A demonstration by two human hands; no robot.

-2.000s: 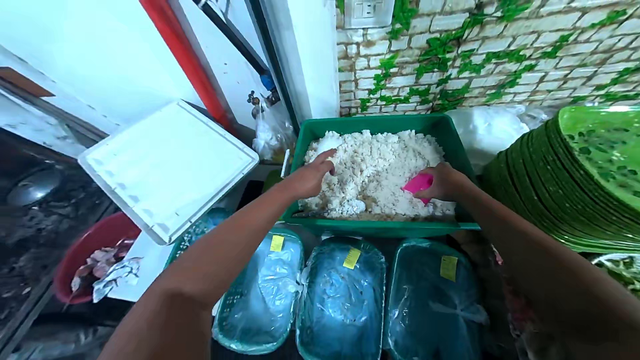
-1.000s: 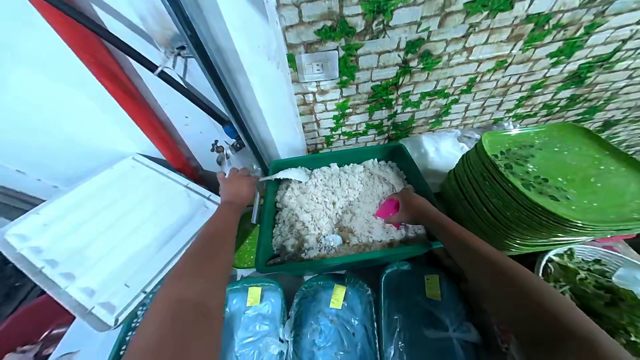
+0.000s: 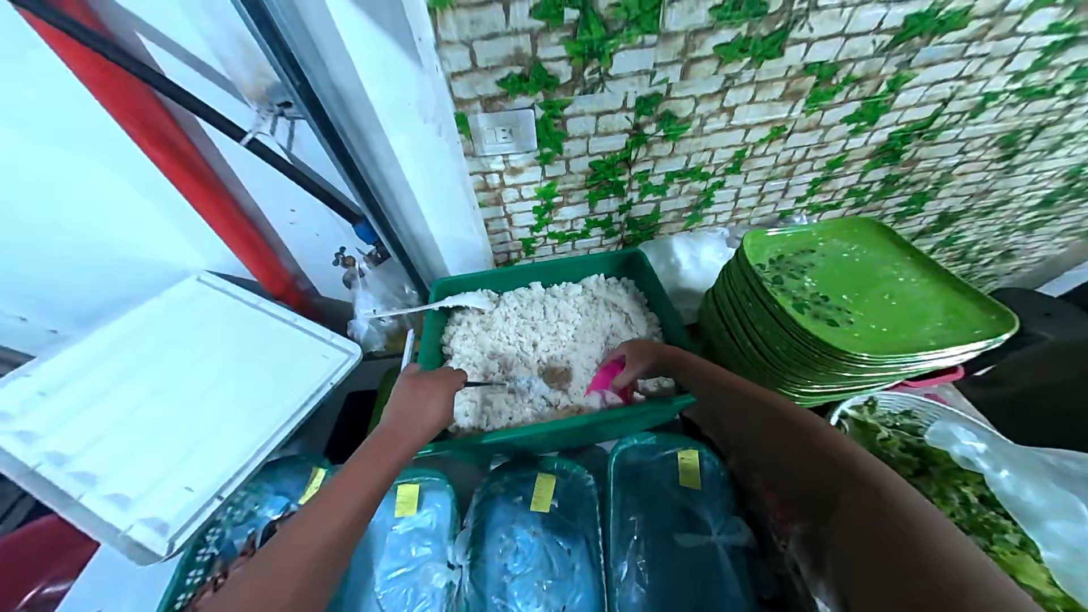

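Note:
Cooked white rice (image 3: 552, 327) fills a green plastic tub (image 3: 544, 438) against the wall. My left hand (image 3: 429, 395) is at the tub's left side, closed on a thin dark handle (image 3: 483, 384) whose far end reaches into the rice; what it belongs to is hidden. At the front right of the rice, my right hand (image 3: 637, 365) grips a pink plastic scoop (image 3: 607, 381), partly sunk in the rice. A white spoon or paddle (image 3: 438, 306) lies across the tub's back left rim, its rice-covered end on the heap.
Green plastic plates (image 3: 875, 289) are stacked at the right, above a white basket (image 3: 914, 404) of leafy greens. A white lid (image 3: 178, 408) lies at the left. Plastic-wrapped green baskets (image 3: 535, 544) with yellow labels line the front. A wall socket (image 3: 503, 133) is behind.
My left hand has gone from the rice to the white spoon at the rim, then forward to the dark handle, leaving the spoon there. My right hand keeps the pink scoop. The view has shifted.

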